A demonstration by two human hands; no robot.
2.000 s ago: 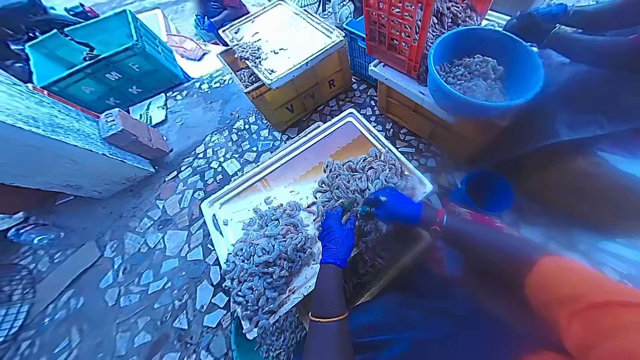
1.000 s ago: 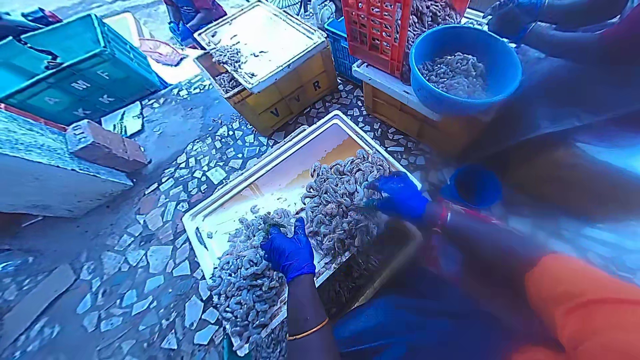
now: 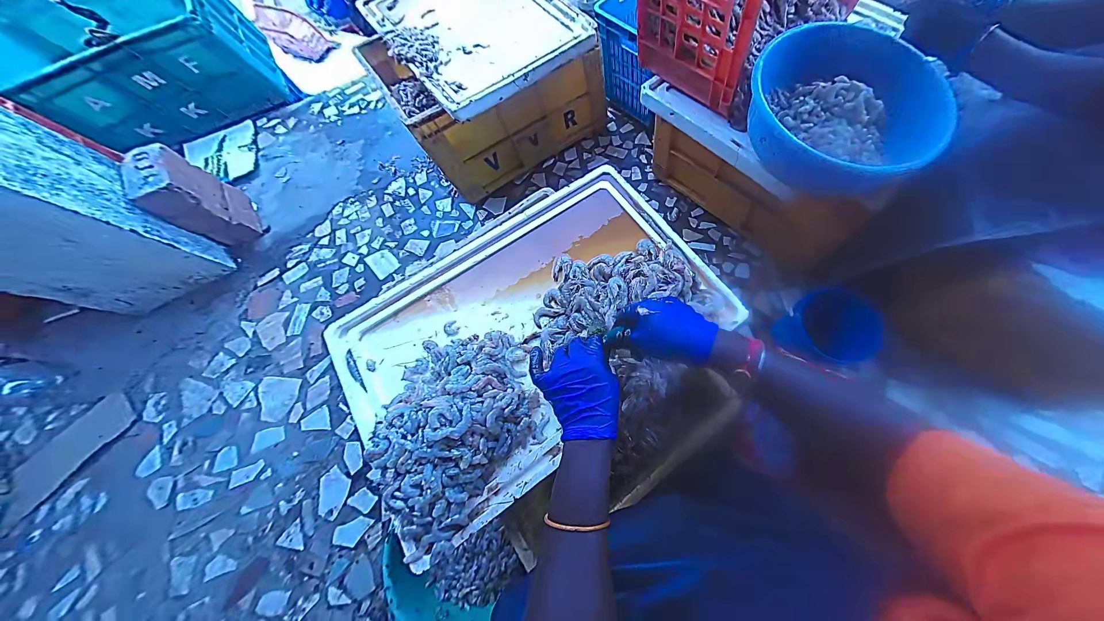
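Observation:
A white plastic tray (image 3: 509, 297) lies tilted before me with two heaps of shrimp on it. The left heap (image 3: 457, 431) looks peeled; the right heap (image 3: 612, 289) appears to have shells on. My left hand (image 3: 582, 388), in a blue glove, is bent between the heaps, its fingertips meeting those of my right hand (image 3: 664, 329), gloved too, at the right heap's near edge. Both hands seem to pinch one small shrimp between them, mostly hidden by the fingers. Below the tray's near corner, more shrimp lie in a teal tub (image 3: 405, 586).
A yellow crate (image 3: 517, 121) with a shrimp-strewn lid stands beyond the tray. To the right are a red crate (image 3: 699, 52), a blue basin (image 3: 854, 164) of shrimp and a small blue bucket (image 3: 832, 323). Teal crates (image 3: 155, 82) and a brick (image 3: 190, 194) are at left. Another person's gloved hands are upper right.
My left hand was over the left heap one second ago; it has moved right and now meets my right hand at the right heap. Two seconds ago the hands were also together.

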